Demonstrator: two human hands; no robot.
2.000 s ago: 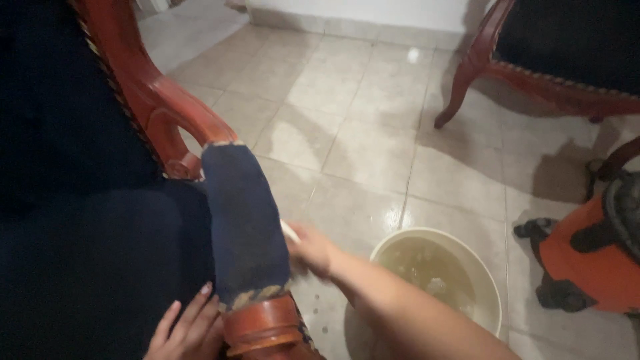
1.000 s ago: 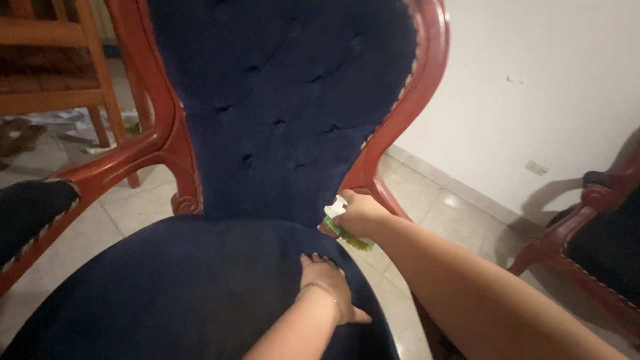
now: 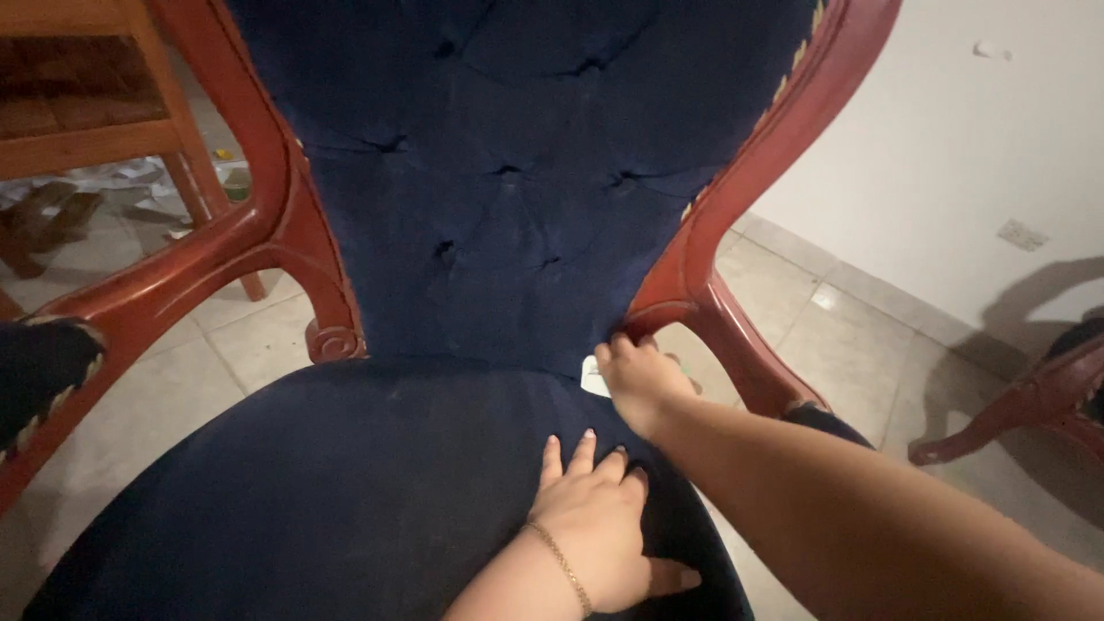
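A wooden armchair with a tufted navy backrest (image 3: 517, 216) and a round navy seat cushion (image 3: 345, 483) fills the middle of the head view. My left hand (image 3: 595, 517), a chain bracelet on its wrist, lies palm down with fingers spread on the right part of the seat. Farther back, my right hand (image 3: 642, 379) grips a small white tool (image 3: 593, 377), perhaps a brush, where the seat meets the backrest beside the right frame post. A bit of green shows past my fingers; the rest of the tool is hidden.
The chair's wooden arms (image 3: 164, 276) curve out on both sides. Another wooden chair (image 3: 86, 138) stands at the back left, with scattered papers (image 3: 129, 185) on the tiled floor near it. At the right are a white wall (image 3: 966, 147) and part of another armchair (image 3: 1018, 405).
The view has swung from the armrest and bucket to the seat and backrest. Since one second ago, my right hand has brought the white tool to the seat's rear right corner.
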